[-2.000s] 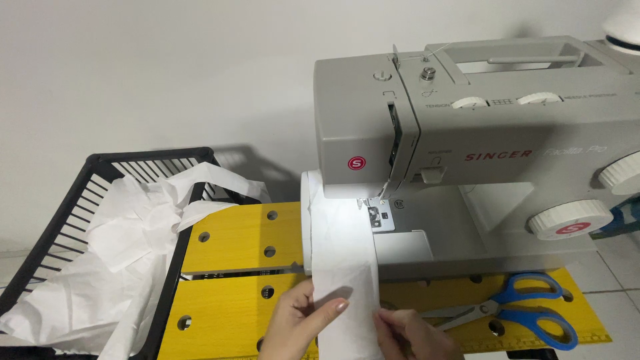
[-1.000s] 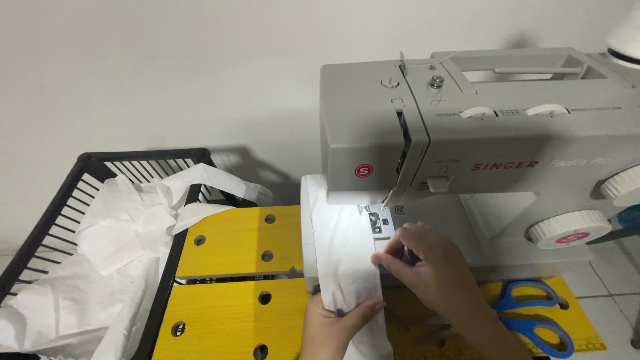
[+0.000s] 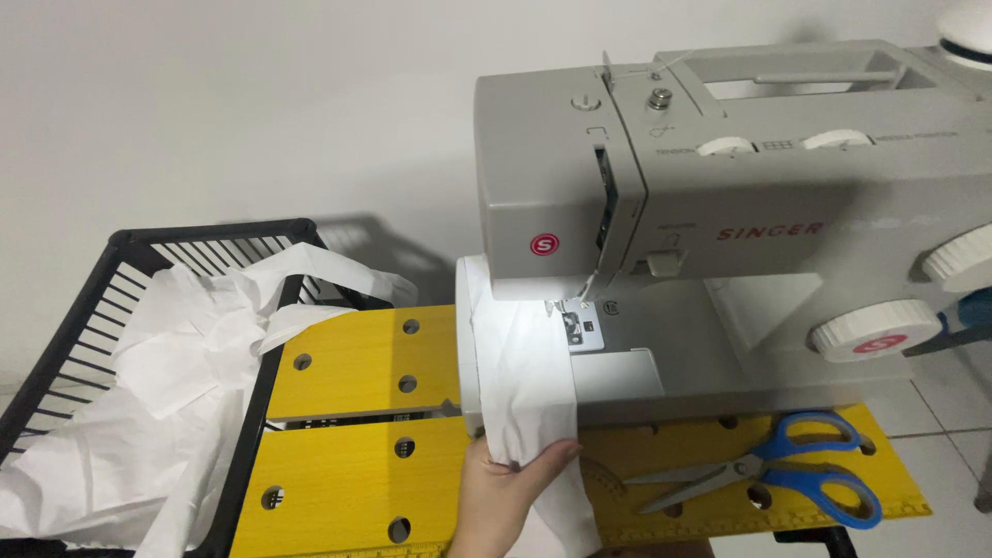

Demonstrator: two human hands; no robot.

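Note:
A strip of white fabric point(image 3: 535, 387) runs from under the presser-foot area of a grey Singer sewing machine point(image 3: 744, 194) down over the front edge of its bed. My left hand point(image 3: 508, 492) grips the strip just in front of the machine, thumb on top and fingers beneath. Lit by the machine's lamp, the metal needle plate point(image 3: 575, 325) shows to the right of the fabric. My right hand cannot be made out; a small bit of skin shows at the bottom edge, right of the strip. Blue-handled scissors point(image 3: 748, 469) lie partly spread on the yellow worktop.
The yellow worktop point(image 3: 349, 465) has round holes and a ruler scale along its front edge. At the left, a black plastic basket point(image 3: 252, 457) holds crumpled white fabric point(image 3: 186, 349), part of which hangs over its rim. A wall stands behind; floor tiles show at the right.
My right hand has left the spot beside the needle plate, where it was a second ago. My left hand still holds the strip near the front of the machine.

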